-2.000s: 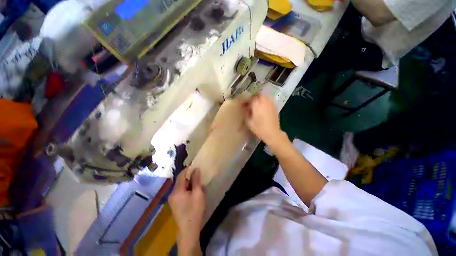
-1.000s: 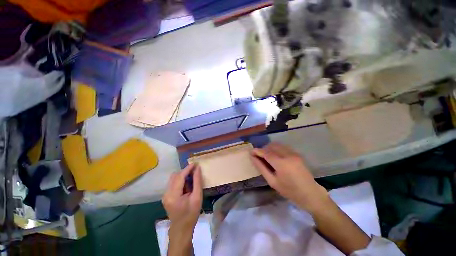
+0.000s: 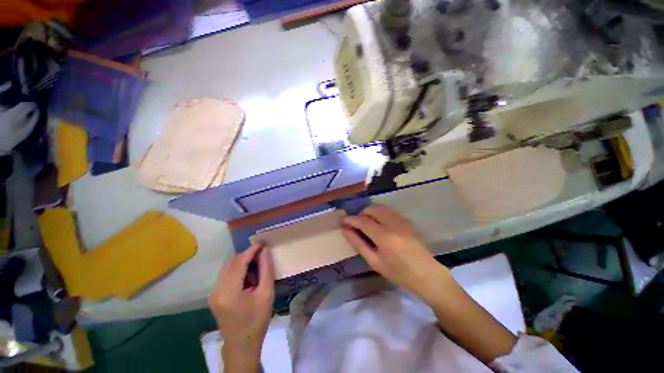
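Observation:
A pale beige panel (image 3: 309,242) lies on the lower leaf of the blue-violet template. The template's upper leaf (image 3: 287,191), with its slotted outline, is raised along the reddish-brown hinge strip. My left hand (image 3: 244,291) grips the panel's left end, thumb and fingertips at its upper left corner. My right hand (image 3: 397,251) has its fingertips on the panel's right end. Handwritten marks show on the template's near edge. Any yellow panel under the beige one is hidden.
The sewing machine head (image 3: 408,80) stands behind at the right. A beige panel (image 3: 510,182) lies on the bed at right. Beige panels (image 3: 195,146) are piled at left, yellow panels (image 3: 135,255) nearer. A spare template (image 3: 98,95) lies far left; a dark recess (image 3: 610,162) is at the far right.
From two seconds to one second ago, the view turned left and the beige panel came onto the open template. Since then, the yellow edge above the panel has gone from sight; both hands remain on it.

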